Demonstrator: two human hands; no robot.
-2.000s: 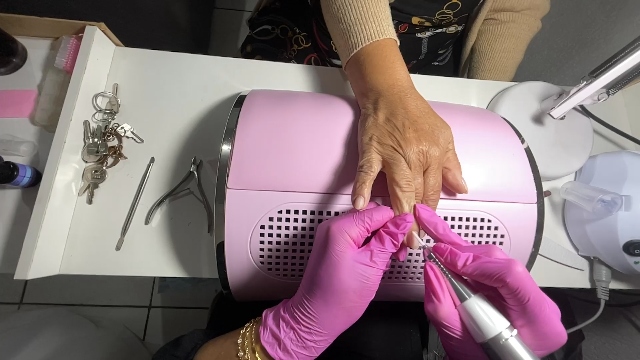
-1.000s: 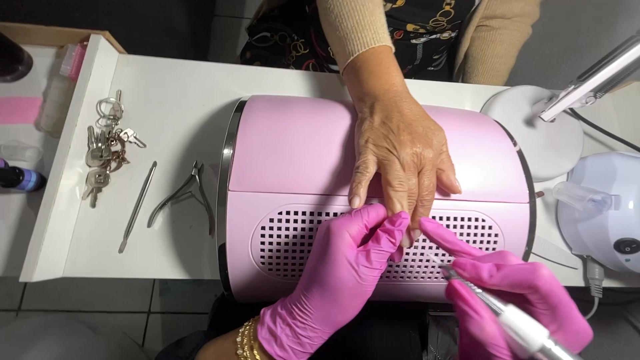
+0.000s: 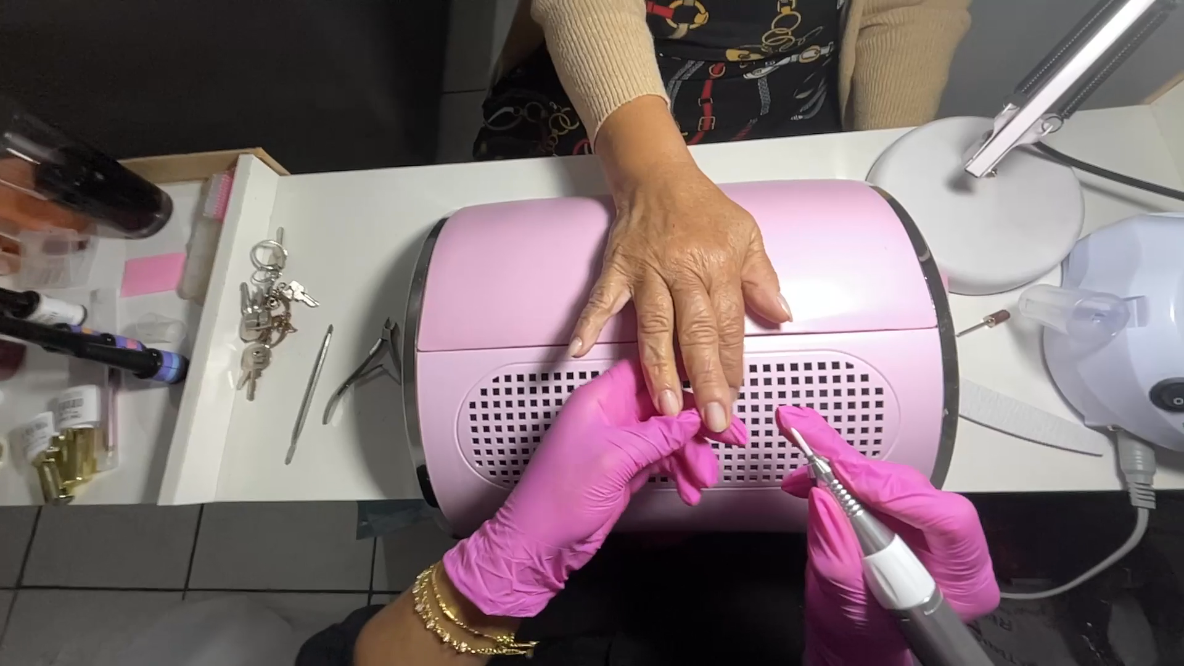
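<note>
My left hand (image 3: 601, 472), in a pink glove with gold bracelets at the wrist, touches the fingertips of another person's hand (image 3: 689, 250), its fingers partly hidden beneath them. That hand lies palm down over a pink nail dust collector (image 3: 518, 277) with a square-holed grille. My right hand (image 3: 888, 518), gloved too, grips an electric nail drill handpiece (image 3: 897, 573) right of those fingers. The thin pointed bit is apart from the nails, over the grille's right part.
Left of the collector lie cuticle nippers (image 3: 365, 370), a metal cuticle pusher (image 3: 310, 393) and keys (image 3: 264, 314). An open compartment with bottles is farther left. On the right are a lamp base (image 3: 980, 203), a nail file (image 3: 1027, 421), a loose drill bit (image 3: 985, 322) and a white machine (image 3: 1124, 342).
My right hand has drawn the drill away from the other person's fingertips, toward the right. My left hand remains at those fingertips.
</note>
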